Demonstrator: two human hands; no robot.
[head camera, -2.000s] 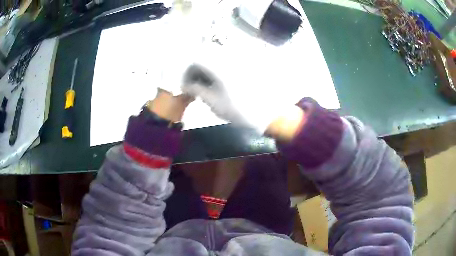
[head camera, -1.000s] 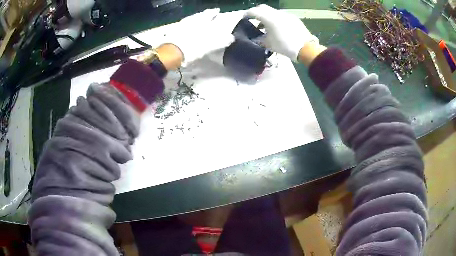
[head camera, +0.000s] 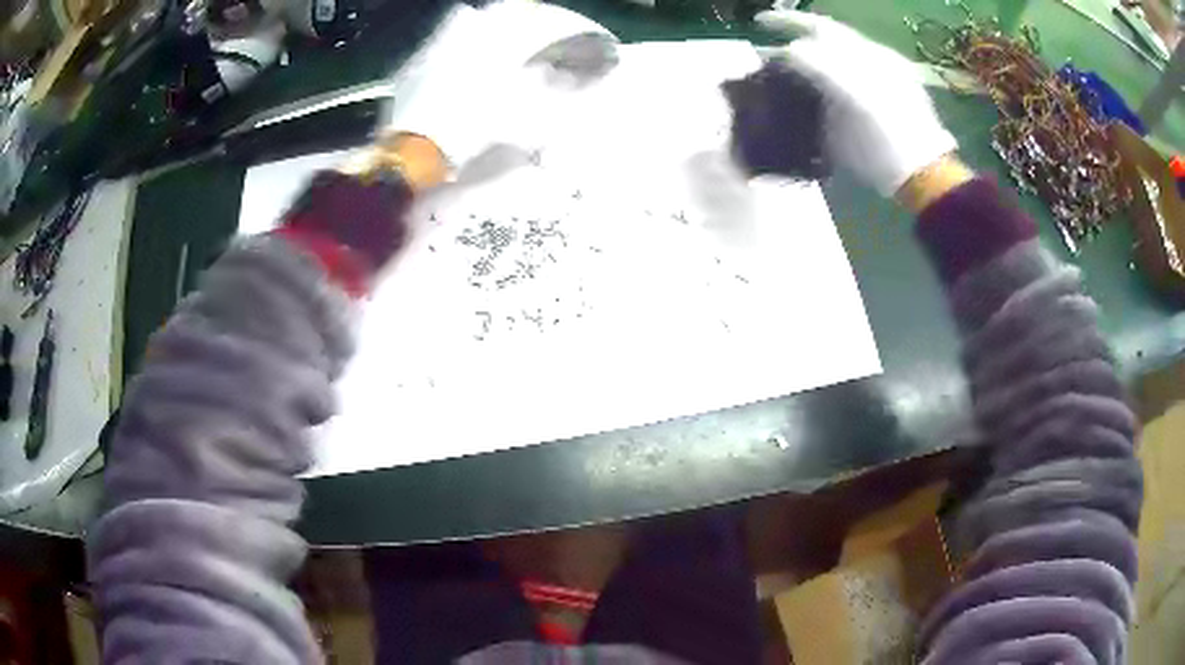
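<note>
My left hand (head camera: 468, 78), in a white glove, is over the upper left of the white sheet. It is blurred against a white rounded shape with a grey oval hollow (head camera: 578, 56); whether the fingers grip it cannot be told. My right hand (head camera: 877, 111), also in a white glove, is at the sheet's upper right edge. It holds a blurred black camera shell (head camera: 777, 120) on its left side. Many small dark screws (head camera: 513, 247) lie scattered on the white sheet (head camera: 624, 390) between and below my hands.
A pale tray (head camera: 85, 338) with dark slim tools is at the left. Cameras (head camera: 241, 52) are piled at the back left. A reddish-brown wire heap (head camera: 1046, 130) lies on the green mat at the right, beside an open carton (head camera: 1150, 195). Another carton (head camera: 832, 604) is below the bench.
Since one second ago, my right hand and the black shell have moved right in view. My left hand remains at the upper left. The scattered screws were covered two seconds ago or washed out.
</note>
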